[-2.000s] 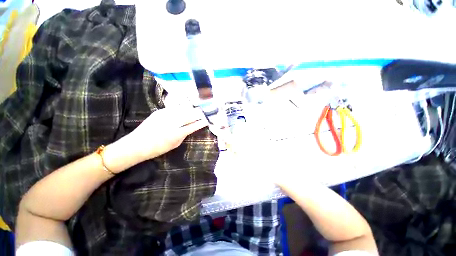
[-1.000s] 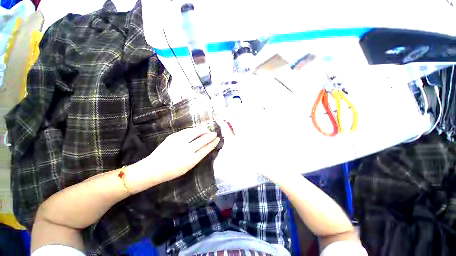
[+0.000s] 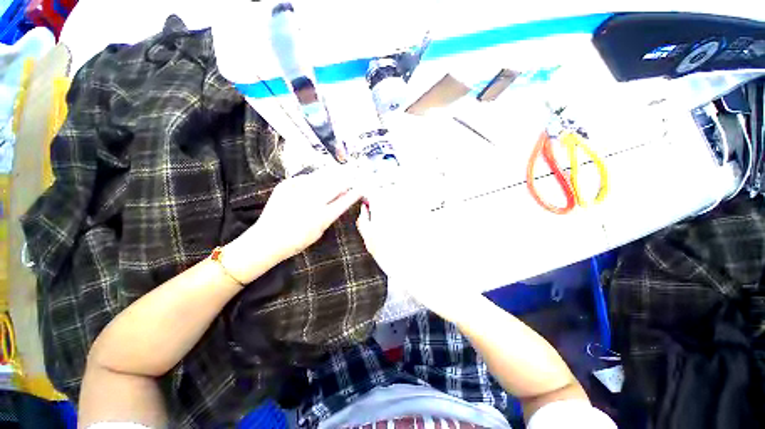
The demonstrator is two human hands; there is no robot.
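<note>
The dark brown-olive plaid garment [image 3: 159, 167] lies in a heap left of the needle area of the white sewing machine. My left hand [image 3: 298, 209] lies on its right part, fingertips close to the presser foot and needle area [image 3: 344, 159]. My right hand [image 3: 386, 243] is washed out by glare; its fingertips meet the left fingertips at the garment's edge, just in front of the needle area. Whether either hand pinches the cloth or a small piece is too bright to tell.
Scissors with red and yellow handles [image 3: 569, 172] lie right of the needle. Two flat brown pieces [image 3: 438, 94] and a thin dark tool [image 3: 471, 128] lie near the blue stripe. The black control panel [image 3: 684, 50] is at upper right. More plaid garments [image 3: 696, 293] hang at lower right.
My right hand has moved left and up to meet the left fingertips. My left hand has moved up towards the needle from one second ago. The view has shifted slightly.
</note>
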